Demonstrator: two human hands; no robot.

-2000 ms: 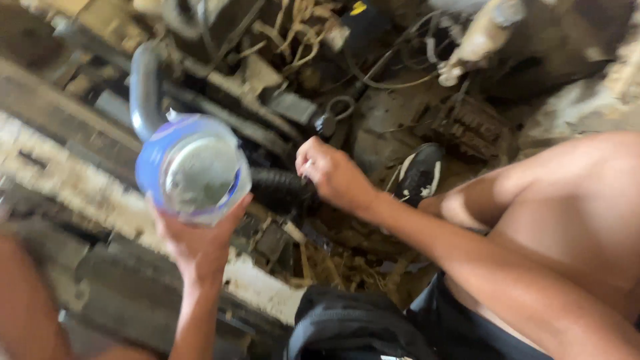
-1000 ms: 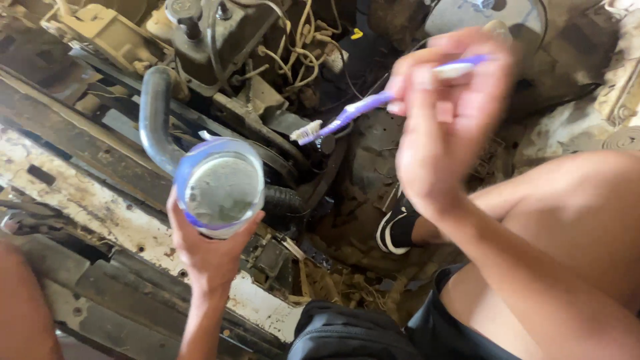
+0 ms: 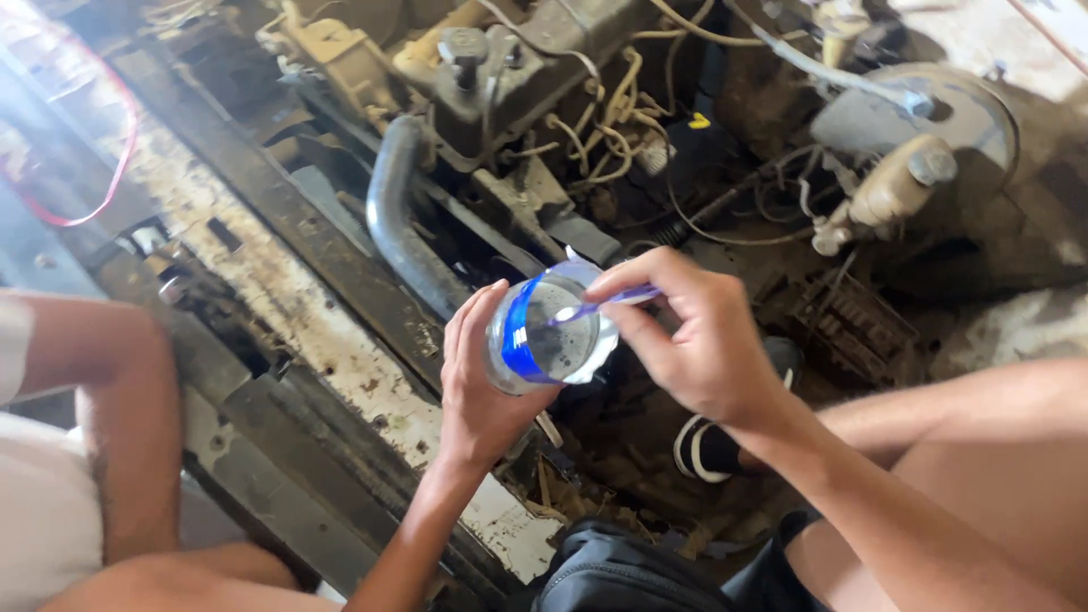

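Note:
My left hand (image 3: 480, 382) grips a cut-off clear plastic bottle (image 3: 517, 340) with a blue label band and a ragged rim. Greyish, bubbly liquid (image 3: 568, 344) shows inside it. Between the thumb and fingers of my right hand (image 3: 688, 331) is a purple and white toothbrush (image 3: 625, 297), its lower end down in the bottle, so the bristles are hidden. Both hands are over the engine bay, just right of a curved grey hose (image 3: 395, 212).
A dusty engine (image 3: 531, 76) with loose wires (image 3: 616, 144) lies beyond. At right are a brake booster (image 3: 918, 127) and a reservoir (image 3: 897, 187). The rusty body rail (image 3: 323, 340) runs diagonally at left. Another person's arm (image 3: 127, 408) is at far left.
My right hand has come down with the toothbrush from above the engine bay to the bottle, and the brush's end has gone inside. The bottle is now tilted toward my right hand.

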